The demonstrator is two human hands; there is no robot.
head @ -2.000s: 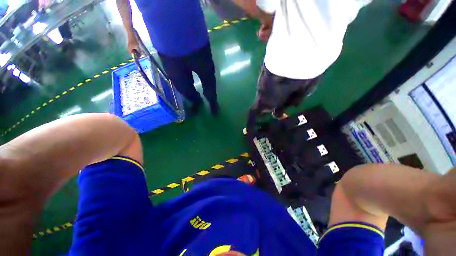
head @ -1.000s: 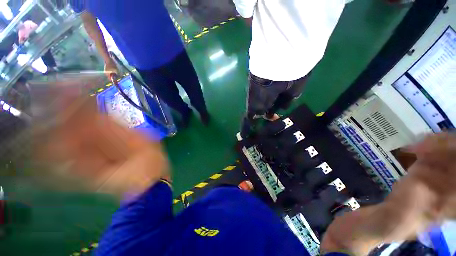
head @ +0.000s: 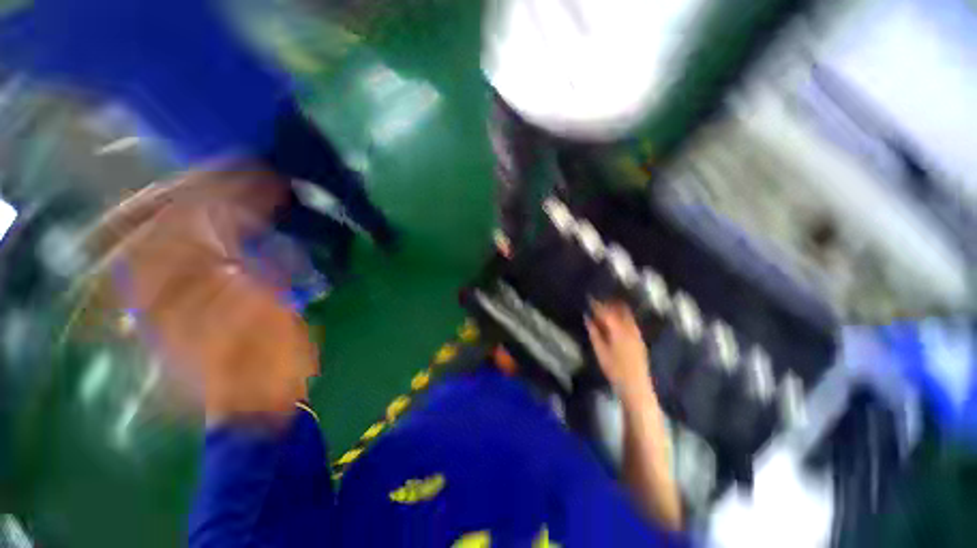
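Note:
The whole view is motion-blurred. My left hand [head: 204, 268] is raised at the left, large and smeared, and its fingers cannot be made out. My right hand [head: 613, 330] is over the black bench [head: 686, 375], between a pale output connection strip [head: 530, 334] and a row of white sockets [head: 686, 313]. Its fingers point away from me. Blur hides whether it holds anything. No adapter can be made out clearly.
A person in blue [head: 161, 86] stands at upper left, another in a white top [head: 589, 64] beyond the bench. A large pale test instrument [head: 793, 203] stands at right. Yellow-black tape [head: 402, 407] crosses the green floor. Something blue [head: 943, 369] lies at far right.
My right arm has come down from the right side, and its hand is now over the bench. My left arm is still raised, with its forearm moved. The view has shifted and blurred.

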